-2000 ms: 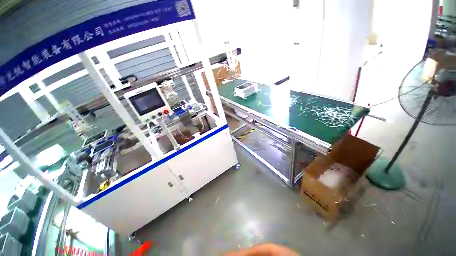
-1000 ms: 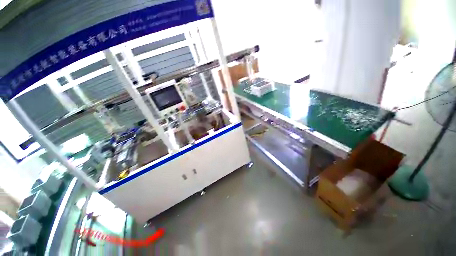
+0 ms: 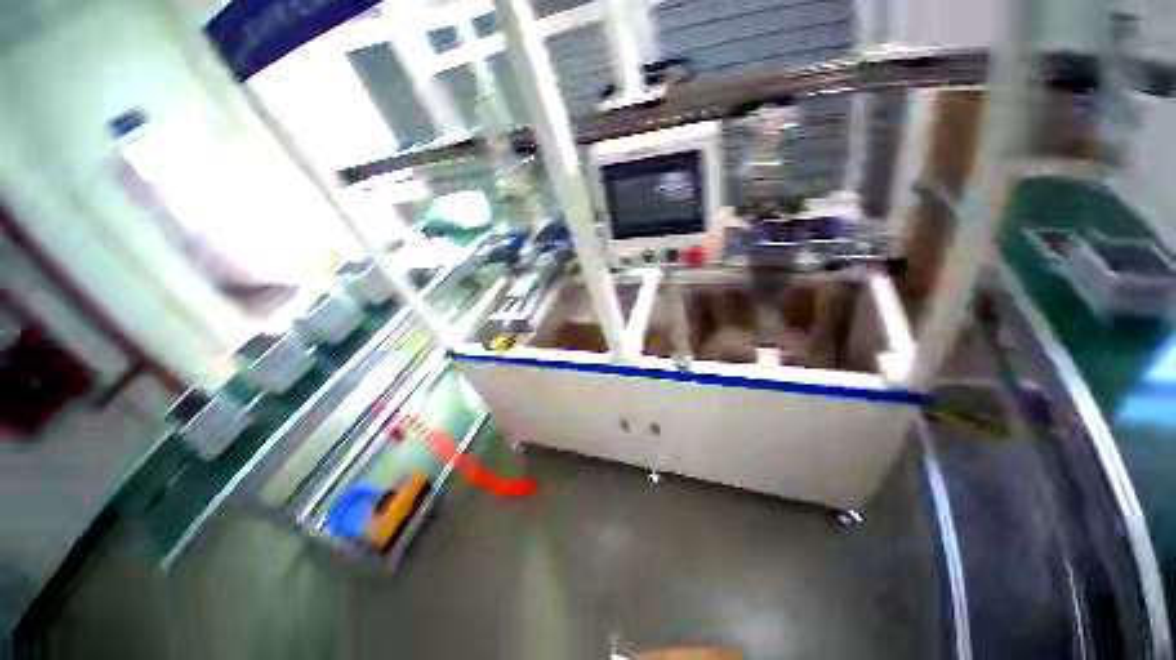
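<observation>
The trimming machine, a white cabinet with blue edging, white posts and open bays, stands in front of me. Its control panel has a dark screen with buttons below. A skin-coloured sliver, seemingly my right hand, is cut off by the bottom edge; its fingers and anything held are hidden. A small white bit shows beside it. My left hand is out of the picture. The picture is blurred.
A red coiled air hose hangs left of the machine. Blue and orange items lie at a low frame's end. White-sided stacks line a green belt at left. Another green conveyor bears white-sided stacks at right.
My view has turned left and come nearer the machine. The cardboard box and fan have left the picture. The skin-coloured sliver, absent one second ago, shows again at the bottom.
</observation>
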